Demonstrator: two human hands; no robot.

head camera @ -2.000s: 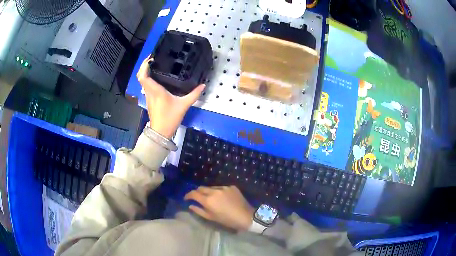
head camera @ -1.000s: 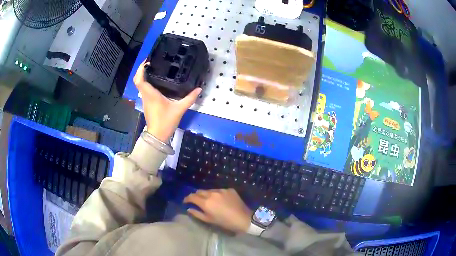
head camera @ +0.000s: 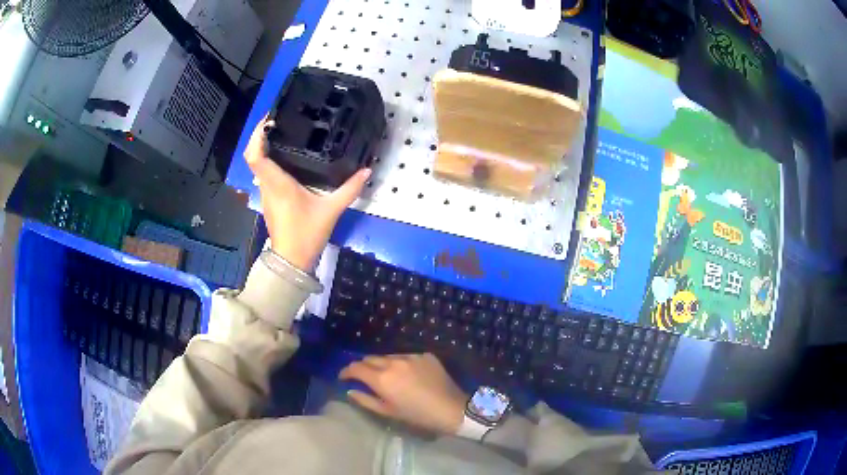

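Note:
My left hand [head camera: 302,206] is around the near side of a black housing [head camera: 325,125], thumb at its right and fingers at its left. The housing sits on the left of the perforated plate [head camera: 409,199], its slotted inner side up; it may be a short stack. A wooden fixture [head camera: 506,121] stands on the plate to the right, with another black housing [head camera: 520,67] behind its upright board, showing pale "65" lettering. My right hand [head camera: 409,388], wearing a watch, lies palm down below the keyboard with nothing visible in it.
A black keyboard [head camera: 492,329] lies along the bench front. A blue bin [head camera: 42,371] at left holds rows of black housings; another [head camera: 789,447] is at lower right. A blue booklet [head camera: 608,223] and green insect book [head camera: 720,260] lie right. A white piece [head camera: 520,17] is at the back.
Pale "65" lettering now shows clearly on the housing in the fixture; it was hardly readable at first. The view has shifted slightly. My hands keep nearly the same poses.

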